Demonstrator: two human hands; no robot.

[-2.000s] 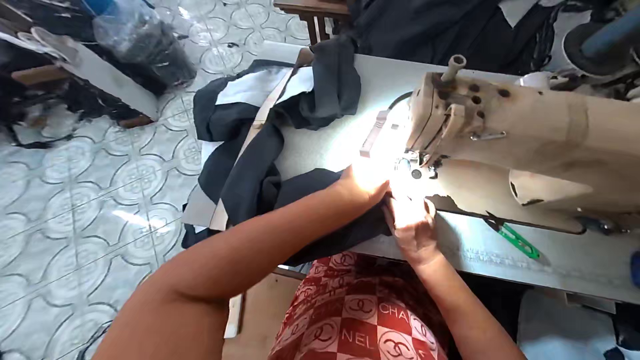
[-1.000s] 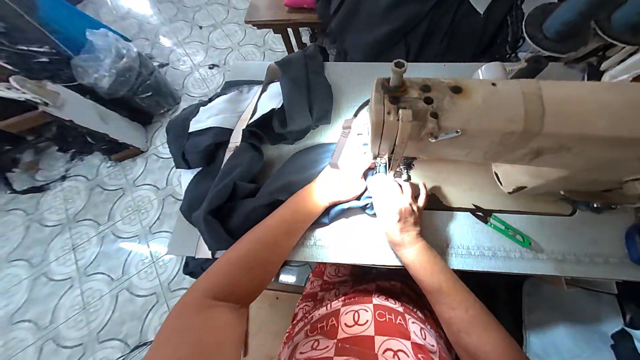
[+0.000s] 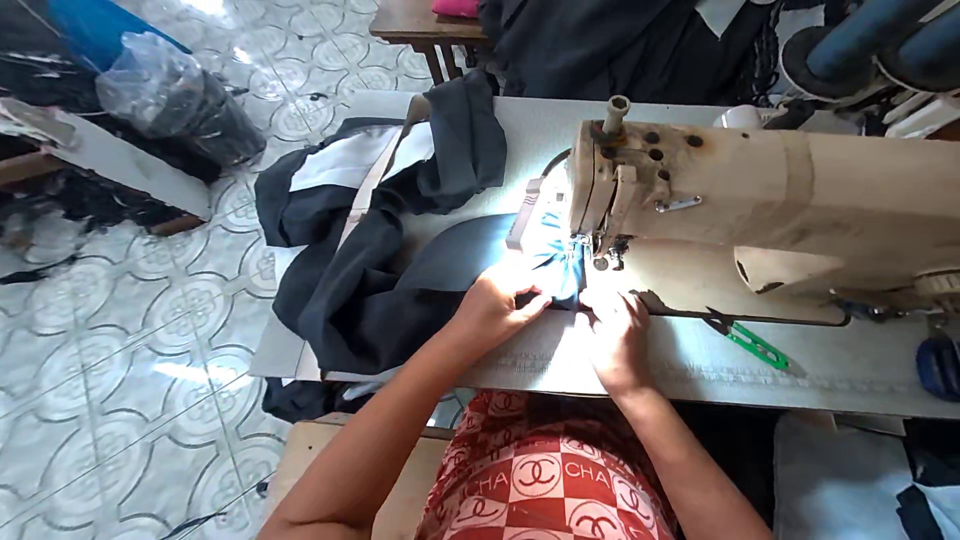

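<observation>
Dark fabric point(image 3: 457, 255) lies bunched over the left of the sewing table, with white and beige strips in its folds. Its right end runs to the needle area of a beige sewing machine point(image 3: 690, 180), where a bright lamp washes it pale blue. My left hand point(image 3: 502, 304) pinches the cloth edge between thumb and fingers, just left of the presser foot point(image 3: 581, 244). My right hand point(image 3: 619, 330) has its fingertips at the cloth's right edge, in front of the needle; glare hides whether they grip it. Green thread snips point(image 3: 750, 341) lie right of my right hand.
The table's front edge point(image 3: 712, 397) bears a ruler marking. Thread cones point(image 3: 825, 64) stand at the back right. More dark cloth point(image 3: 585, 52) is heaped behind the table. A bin with a plastic bag point(image 3: 180, 105) stands on the tiled floor at the left.
My right hand has drawn back from beside the needle toward the table's front edge. My left hand has also come slightly nearer that edge, its thumb now visible at the cloth.
</observation>
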